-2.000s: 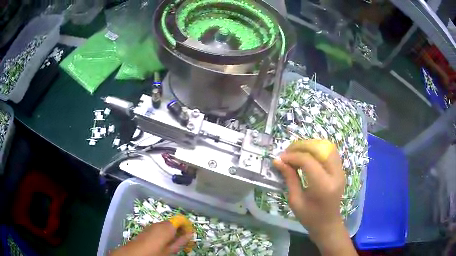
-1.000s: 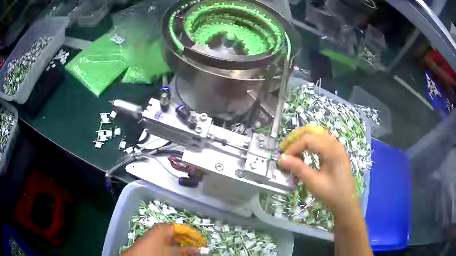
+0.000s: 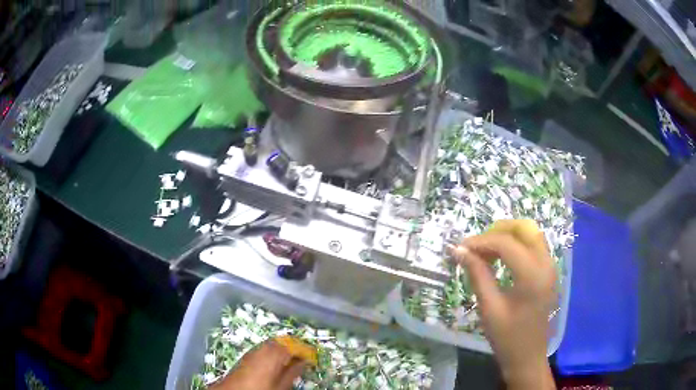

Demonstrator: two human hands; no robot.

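My right hand (image 3: pixel 513 278), with a yellow finger cot, is just right of the silver insertion head (image 3: pixel 398 232), thumb and forefinger pinched together near its end. A small pale bit shows at the fingertips; what it is cannot be told. My left hand (image 3: pixel 267 366), with orange-yellow finger cots, is low in the front parts bin (image 3: pixel 183 335) among white-and-green workpieces (image 3: pixel 366 362); its fingertips are partly hidden and any held part cannot be told. The right-hand parts bin (image 3: pixel 566 305) lies beside and under the head, heaped with workpieces.
The steel bowl feeder (image 3: pixel 336 114) with green pieces stands behind the pneumatic slide (image 3: pixel 263 187). Green bags (image 3: pixel 156 103) and loose white parts (image 3: pixel 169 199) lie left. A blue lid (image 3: pixel 599 293) is at right. A red stool (image 3: pixel 80 320) is lower left.
My right hand has moved right, away from the insertion head. My left hand remains in the front bin, shifted slightly right. The whole view has shifted a little.
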